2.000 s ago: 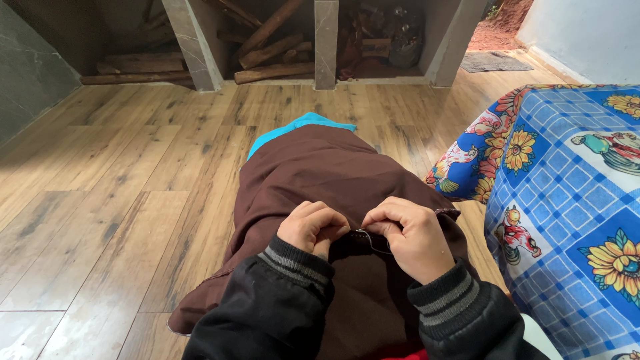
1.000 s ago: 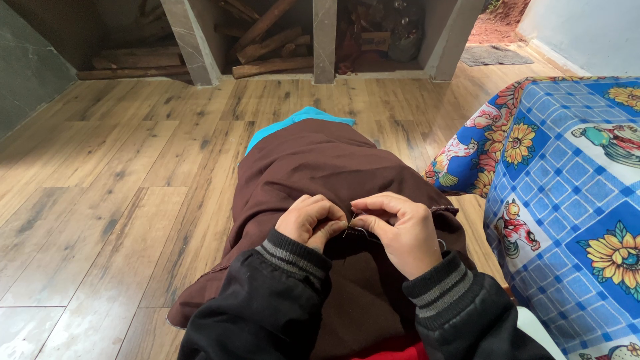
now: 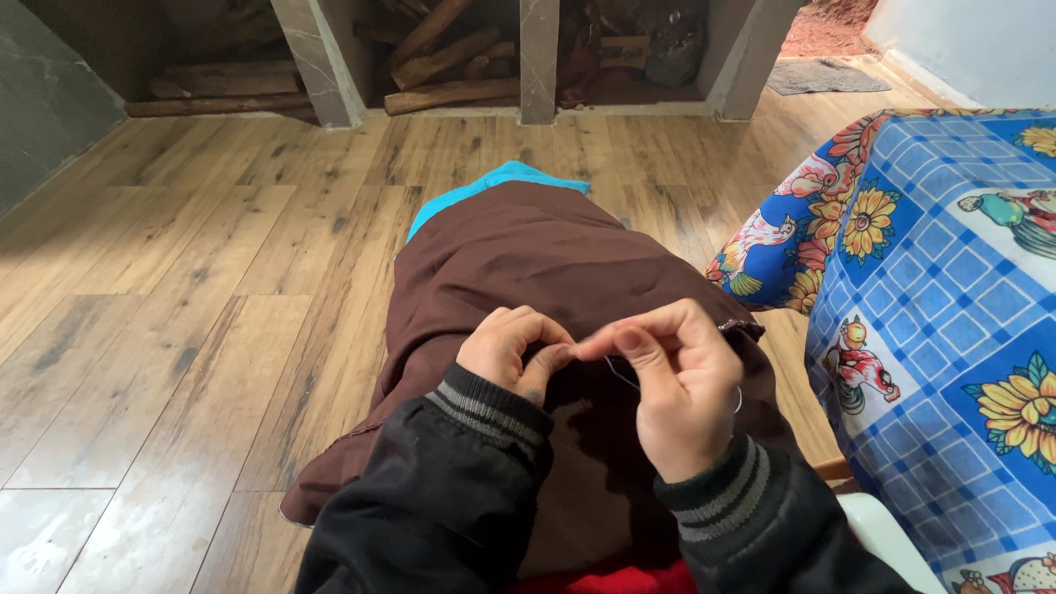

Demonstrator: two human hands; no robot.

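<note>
Brown fabric (image 3: pixel 528 247) lies draped over my lap and legs, with turquoise cloth (image 3: pixel 503 176) showing beyond its far edge. My left hand (image 3: pixel 520 351) pinches the brown fabric between thumb and fingertips near the middle. Close against it, my right hand (image 3: pixel 681 371) has its index fingertip touching the left fingertips, its thumb a little apart. A thin white thread (image 3: pixel 623 373) hangs in a loop by the right hand, and a bit of it shows beyond that hand's outer side. Whether a needle is between the fingers cannot be seen.
A table with a blue patterned tablecloth (image 3: pixel 907 289) stands close on the right. Beneath it is a white chair edge (image 3: pixel 887 528). Ahead, firewood (image 3: pixel 445 58) fills open compartments between stone-faced uprights (image 3: pixel 538 62). A grey mat (image 3: pixel 827 76) lies at the doorway on the wood-look floor (image 3: pixel 190 330).
The right hand has turned and its fingers have straightened toward the left fingertips. The left hand stays in about the same place on the brown fabric.
</note>
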